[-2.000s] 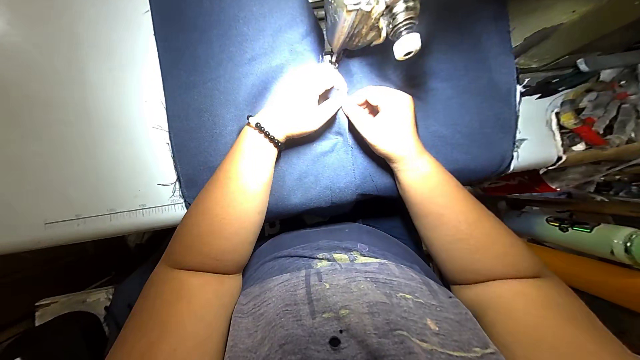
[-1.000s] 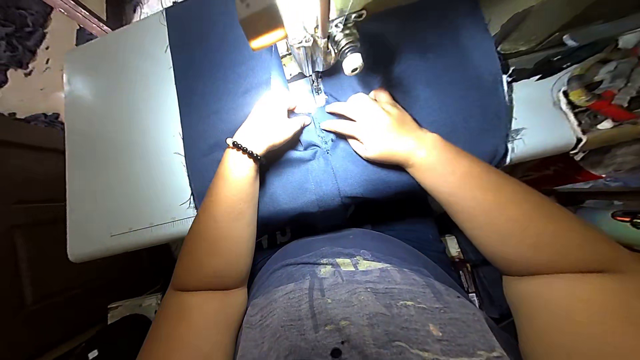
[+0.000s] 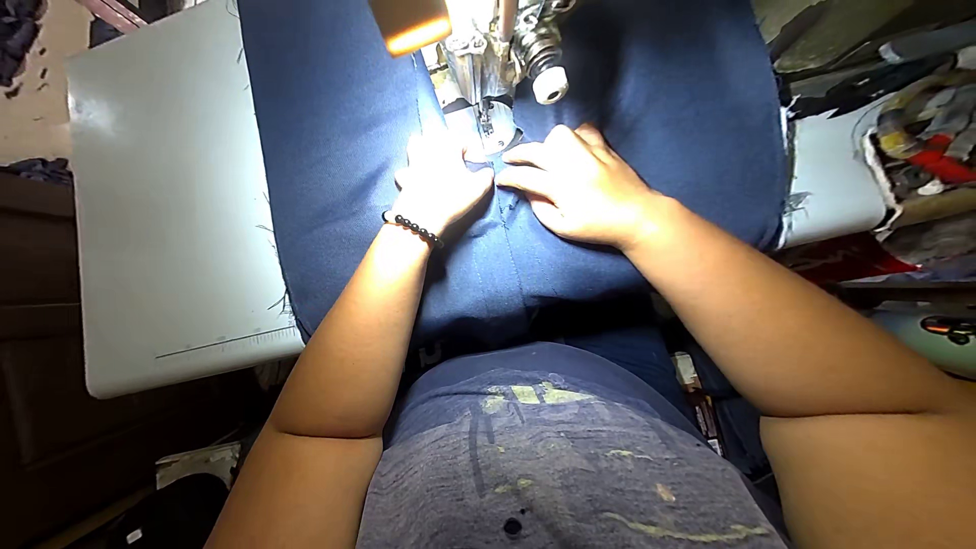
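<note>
Navy blue fabric (image 3: 335, 137) with a stitched seam down its middle lies across the sewing machine bed and hangs over the front edge. My left hand (image 3: 442, 179), a black bead bracelet at its wrist, rests on the fabric left of the seam, its fingertips overexposed by the lamp. To the right of the seam my right hand (image 3: 579, 183) presses on the cloth, index and middle fingers pointing to the presser foot (image 3: 486, 122). The foot stands just beyond both hands, over a shiny metal plate (image 3: 499, 137). Whether either hand pinches the cloth is hard to see.
Above the hands are the sewing machine's needle bar and tension knob (image 3: 550, 84), and a lit lamp (image 3: 415, 30). The white tabletop (image 3: 168, 229) with a printed ruler extends left. At the right, a bin (image 3: 926, 145) holds scraps and red material.
Two seconds ago my hands were together at the seam near the foot; now they lie apart on either side of it. The view has shifted, bringing the lamp into sight.
</note>
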